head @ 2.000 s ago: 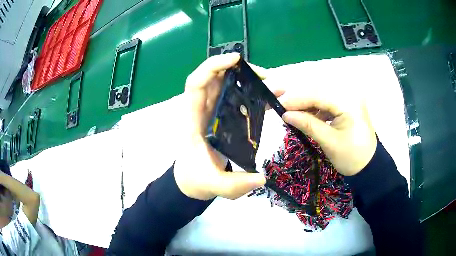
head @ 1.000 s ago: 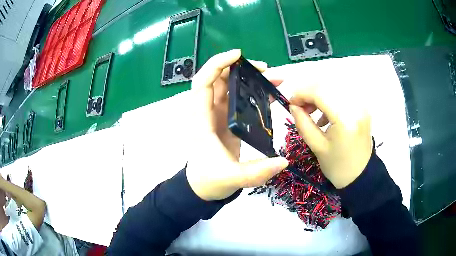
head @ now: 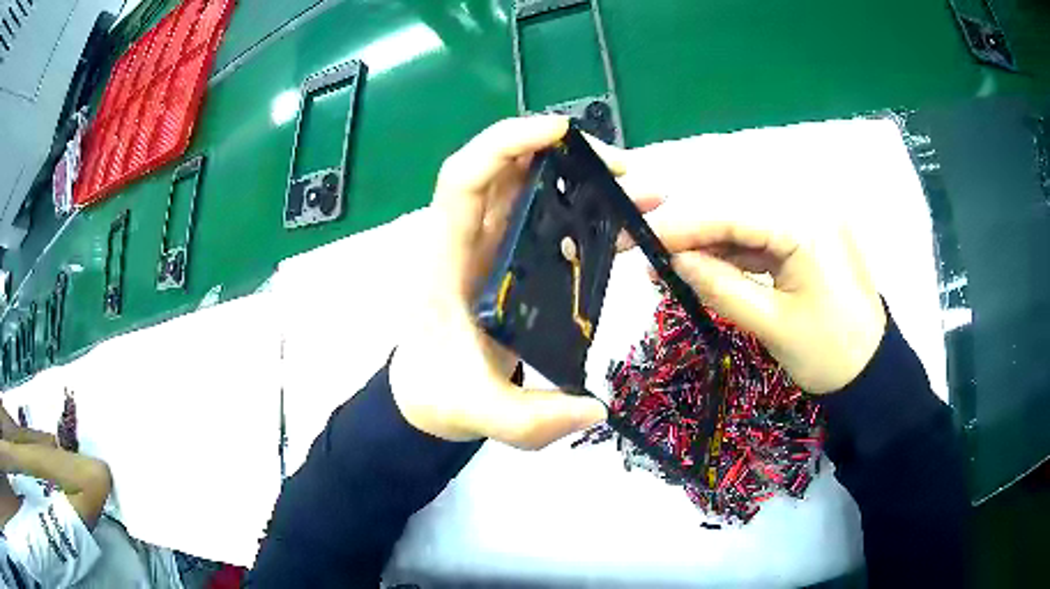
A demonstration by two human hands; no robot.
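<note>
A black phone middle frame (head: 553, 259) is held tilted above the white sheet, its black inner side with a thin gold strip towards me. My left hand (head: 461, 311) grips its solid end, fingers behind and thumb at the lower edge. My right hand (head: 771, 293) has its thumb and fingertips at the upper long edge; whether they pinch a small part is hidden. A pile of thin red-and-black side keys (head: 760, 437) lies on the sheet below, seen partly through the frame's open window.
More phone frames (head: 314, 198) lie on the green belt (head: 426, 138) beyond the white sheet (head: 345, 334). A red divided tray (head: 150, 104) is at the far left. Another person's arm (head: 58, 466) shows at the lower left.
The held frame has turned, showing more of its inner face and its gold edge patches. My right fingers have shifted slightly along the long edge. The frames on the belt have changed position.
</note>
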